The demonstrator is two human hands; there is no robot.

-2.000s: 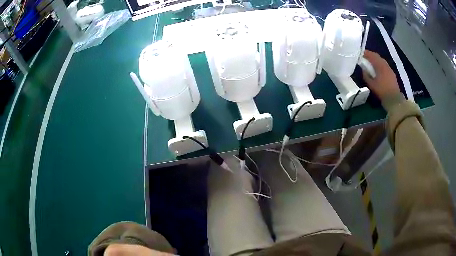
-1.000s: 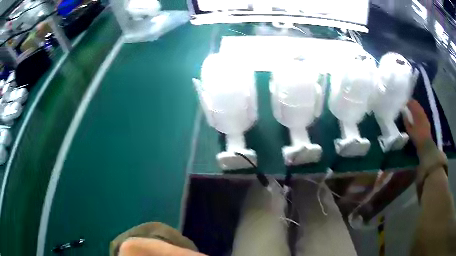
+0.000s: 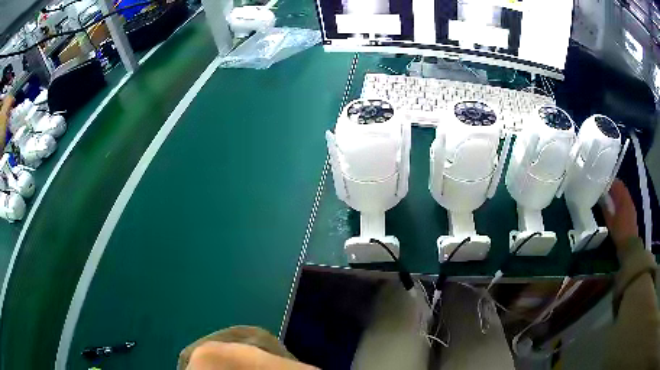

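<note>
Several white security cameras stand in a row on the green bench, black round faces up: the leftmost (image 3: 370, 166), the second (image 3: 467, 162), the third (image 3: 539, 159) and the rightmost (image 3: 593, 162). Each bracket has a short black lead hanging over the bench edge, joined to thin white wires (image 3: 483, 303). My right hand (image 3: 624, 217) is over a white mouse (image 3: 608, 205), right of the rightmost camera; the hand hides most of it. My left hand (image 3: 242, 358) is at the bottom edge, mostly cut off beside its sleeve; its fingers do not show.
A white keyboard (image 3: 405, 92) lies behind the cameras, below a bright monitor (image 3: 449, 25). A clear plastic bag (image 3: 271, 49) is at the back left. A black pen (image 3: 108, 350) lies at the lower left. More white cameras (image 3: 36, 144) and part of another person's arm (image 3: 6, 115) are far left.
The view has swung left and up, so the cameras appear farther right and lower. Their black faces, the keyboard and the pen now show clearly. My right hand stays at the mouse.
</note>
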